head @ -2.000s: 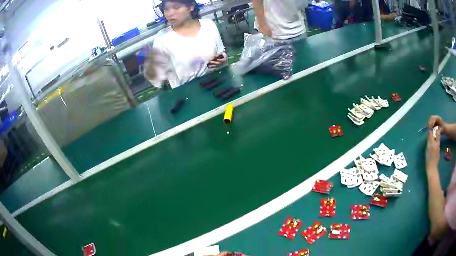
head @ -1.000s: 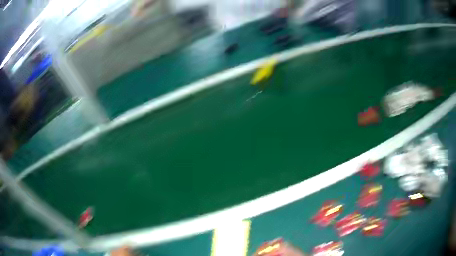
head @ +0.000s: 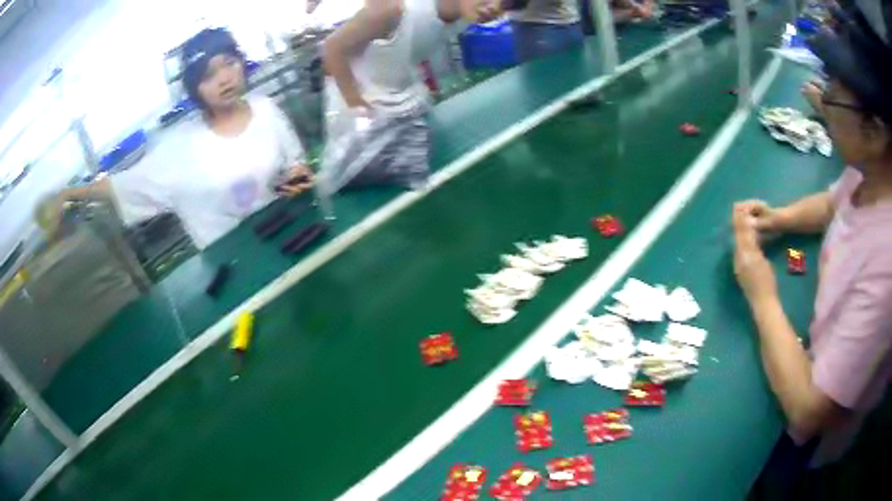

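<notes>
Neither of my hands is in the picture. Several red circuit boards (head: pixel 533 431) with yellow spots lie on the green bench at the bottom centre, nearest in front of me; the lowest ones are cut by the bottom edge. A heap of white plates (head: pixel 606 338) lies just right of the pale rail. On the belt, a row of white plates (head: pixel 504 292) lies between one red board (head: pixel 439 349) and another red board (head: pixel 607 226).
A pale metal rail (head: pixel 577 313) divides bench and belt. A yellow cylinder (head: pixel 243 332) is near the far rail. Black cylinders (head: pixel 304 238) and a plastic bag (head: pixel 377 152) lie opposite. A person in pink (head: pixel 853 284) sits at right; others are opposite. Posts (head: pixel 740 59) rise from the rails.
The view has swung right, so the boards, plates and yellow cylinder appear further left. The white sheet and the partly visible fingers at the bottom have left the picture. The person at right shows more fully.
</notes>
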